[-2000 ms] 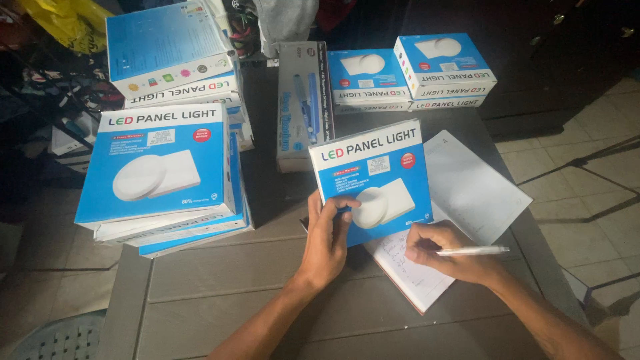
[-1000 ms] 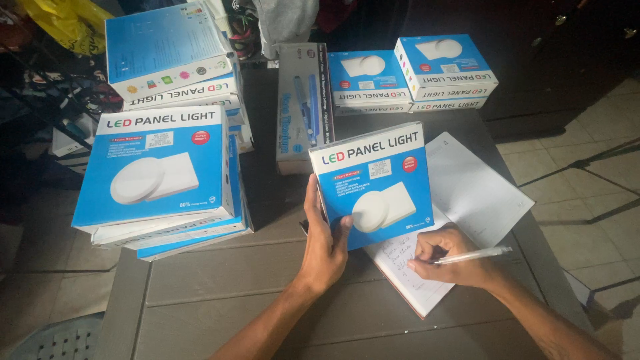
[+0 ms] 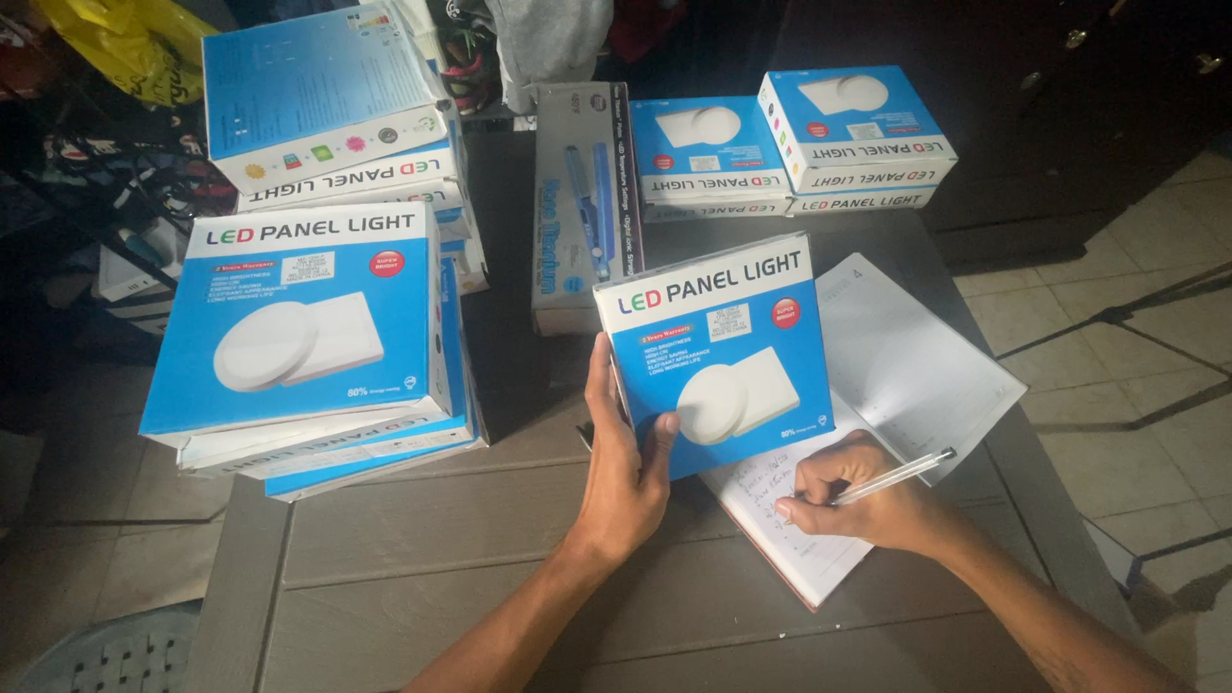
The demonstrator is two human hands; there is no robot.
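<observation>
My left hand [image 3: 626,462] grips a blue and white LED panel light box [image 3: 722,356] by its lower left side, its printed front tilted up towards me. The box stands partly over an open notebook [image 3: 914,356] and hides some of its pages. In my right hand [image 3: 857,496] is a clear-barrelled pen [image 3: 895,475], its tip at the handwritten lines on the notebook's near page. Left of the held box lies a stack of similar boxes, with a panel light box [image 3: 298,318] on top.
Behind it rises another stack with a blue box [image 3: 318,87]. A grey hair straightener box [image 3: 582,212] and more panel light boxes [image 3: 857,125] lie along the far side of the slatted table [image 3: 404,587]. A plastic seat [image 3: 125,654] is at the lower left.
My right hand has shifted slightly along the notebook page, still with the pen. My left thumb has moved off the picture of the round lamp, down to the box's lower left edge.
</observation>
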